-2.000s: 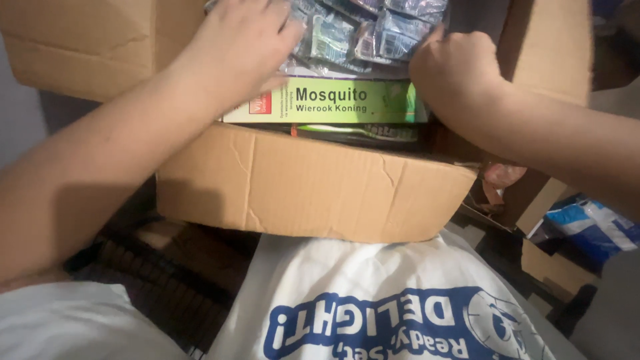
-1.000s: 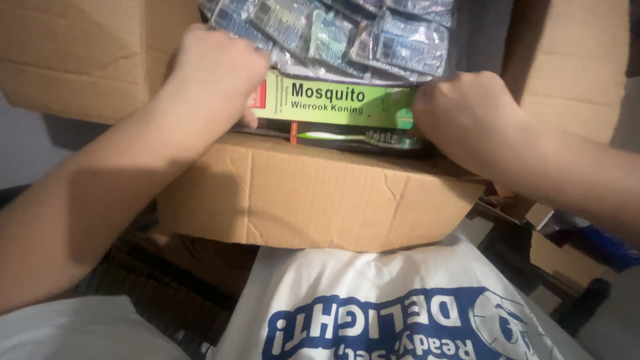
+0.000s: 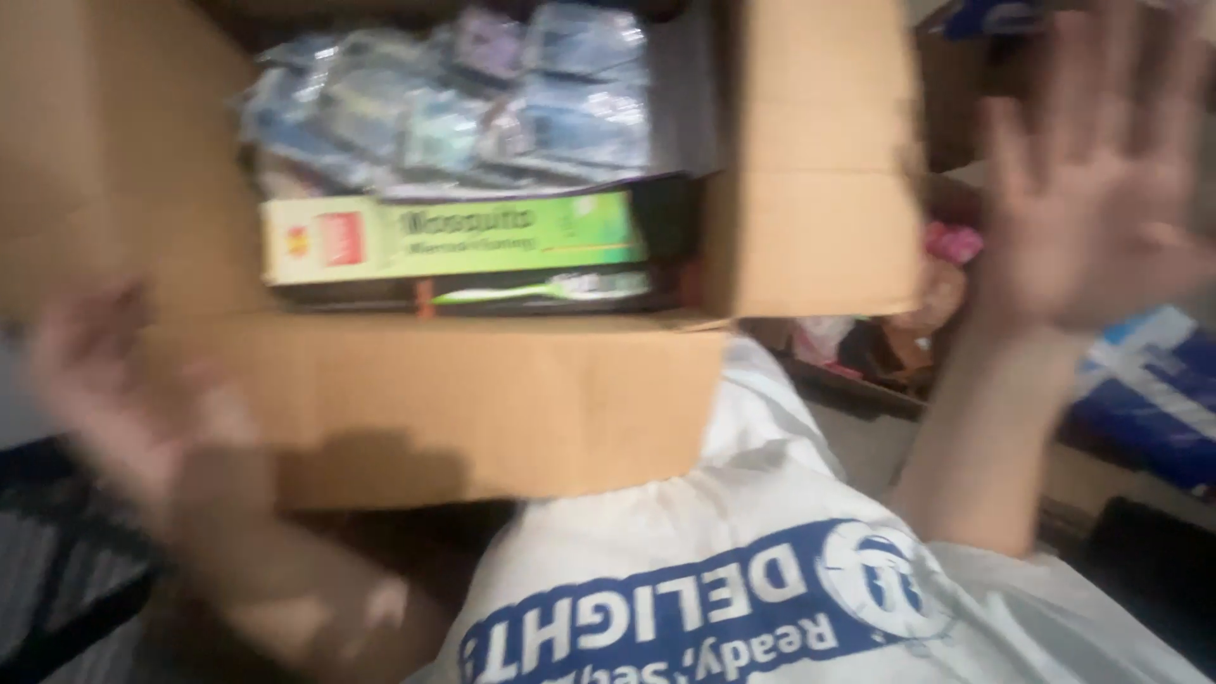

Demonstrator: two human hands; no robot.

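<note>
An open cardboard box [image 3: 475, 408] stands before me with its flaps folded outward. Inside, several clear plastic packets [image 3: 456, 104] lie in a heap. On the near side of them is a green and cream mosquito incense box [image 3: 456, 237], and a dark toothbrush package [image 3: 541, 288] lies along the near wall. My left hand [image 3: 142, 389], blurred, is at the box's near left corner with fingers spread and nothing seen in it; whether it touches the cardboard I cannot tell. My right hand [image 3: 1092, 190] is raised to the right of the box, palm showing, fingers apart and empty.
Right of the box, a lower open carton [image 3: 855, 385] holds pink and brown items. A blue and white package [image 3: 1149, 389] lies beyond my right forearm. A dark metal rack [image 3: 76, 570] is at the lower left. My white printed shirt [image 3: 684, 589] is close to the box's near flap.
Both hands have left the inside of the box, the left one toward its near left corner, the right one out to the right. The packets and the incense box remain inside.
</note>
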